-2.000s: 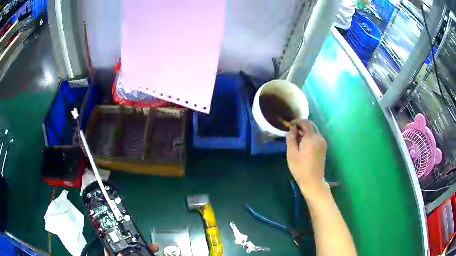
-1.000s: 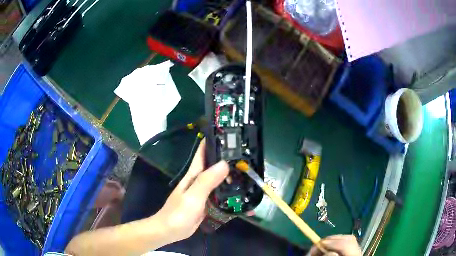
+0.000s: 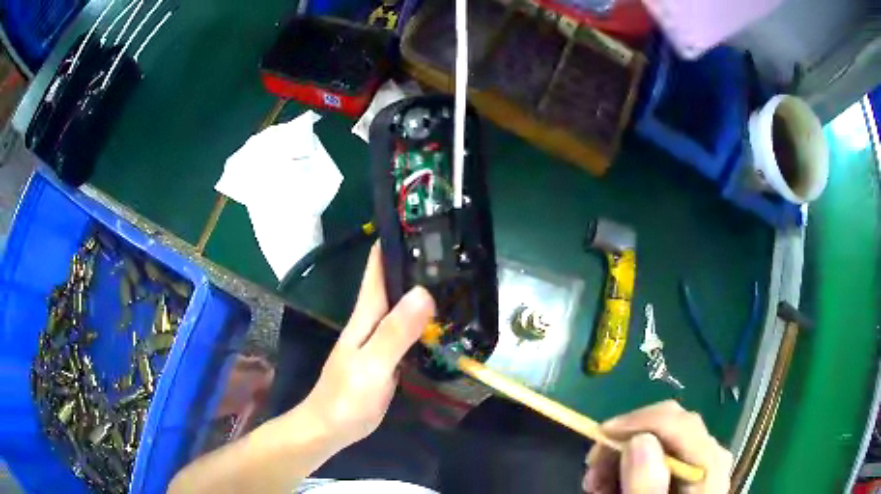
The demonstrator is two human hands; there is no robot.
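Observation:
My left hand holds the black lock housing upright at its lower left side, thumb on the inner face. Green circuit boards show in its upper part, and a white flat cable rises from it past the top edge. My right hand, at the lower right, grips the wooden stick of the grease brush. The brush's orange-brown tip is at the lower inside of the housing, just right of my left thumb. What exactly the tip touches is too small to tell.
Yellow-handled hammer, keys and blue-handled pliers lie on the right of the mat. Grease pot stands beyond. Brown parts tray and red-and-black box are behind, white wipes left, blue cylinder bin lower left.
My right hand has come from the grease pot to the housing with the brush. Since the last frame, the brush tip has moved left and slightly down; the housing sits slightly higher and further left.

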